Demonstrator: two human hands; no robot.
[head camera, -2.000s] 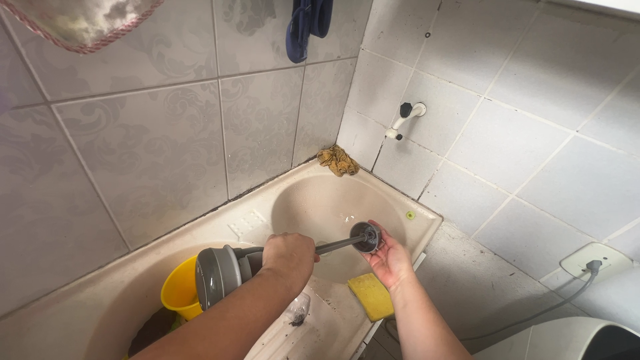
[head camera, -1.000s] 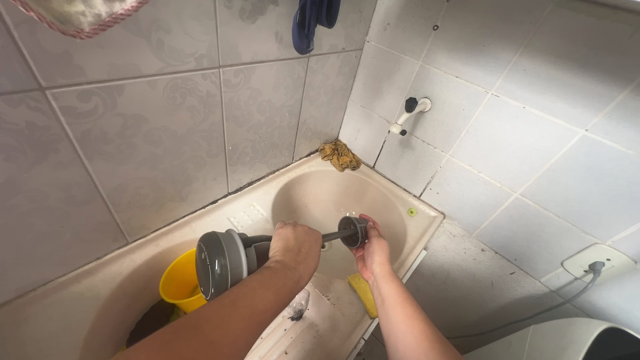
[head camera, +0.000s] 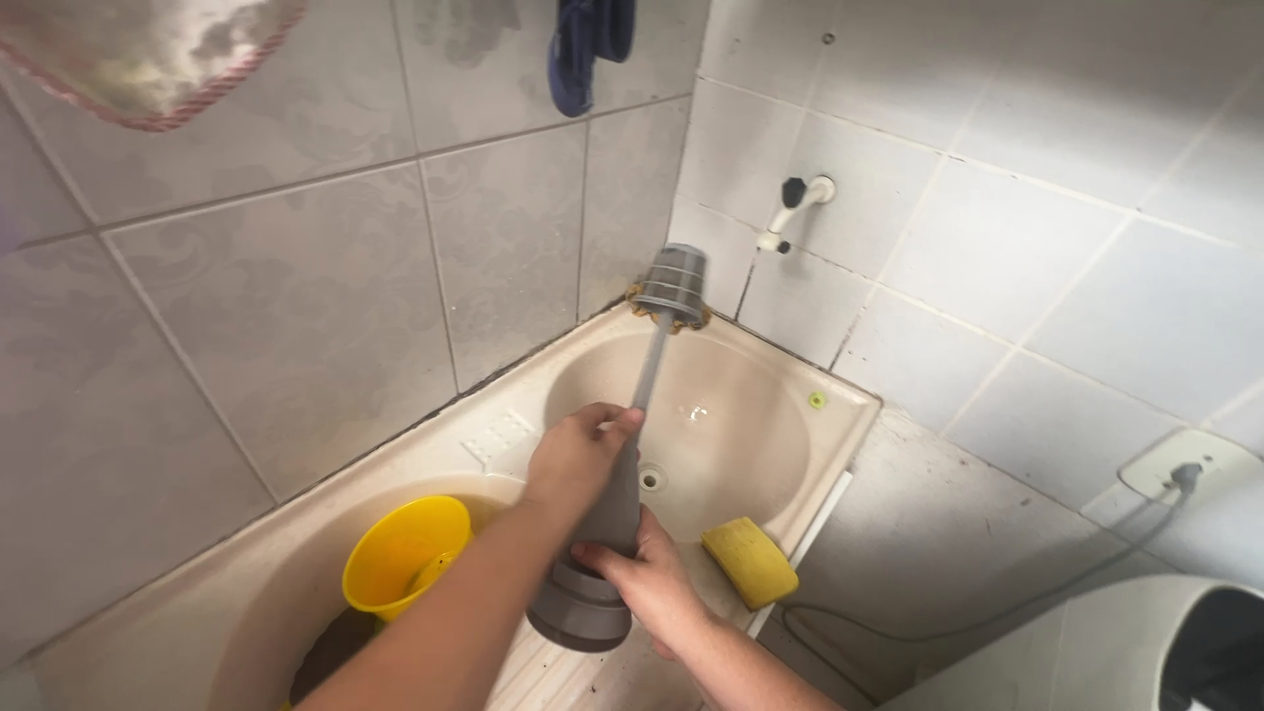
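Observation:
Both my hands are on a gray plastic device (head camera: 617, 509) with a wide round base, a tapering body and a thin shaft. My left hand (head camera: 583, 449) is closed around its upper body, near where the shaft begins. Lower down, my right hand (head camera: 647, 573) grips it just above the wide base. At the shaft's far end a ribbed gray cup (head camera: 674, 281) points toward the wall corner. It partly hides a crumpled brown cloth (head camera: 637, 296) on the sink's back corner. Below the shaft lies the beige sink basin (head camera: 750, 395) with its drain (head camera: 650, 479).
A yellow sponge (head camera: 750, 563) rests on the sink's right edge. In the left basin stands a yellow bucket (head camera: 395, 553) beside something dark. A white tap (head camera: 795, 212) juts from the right wall, near a plugged-in cord (head camera: 1185, 479). A rounded white appliance (head camera: 1076, 642) occupies the lower right.
My right hand has left the cup end and now grips the body near the base. The device has swung so its cup points away from me toward the corner; before, it pointed right.

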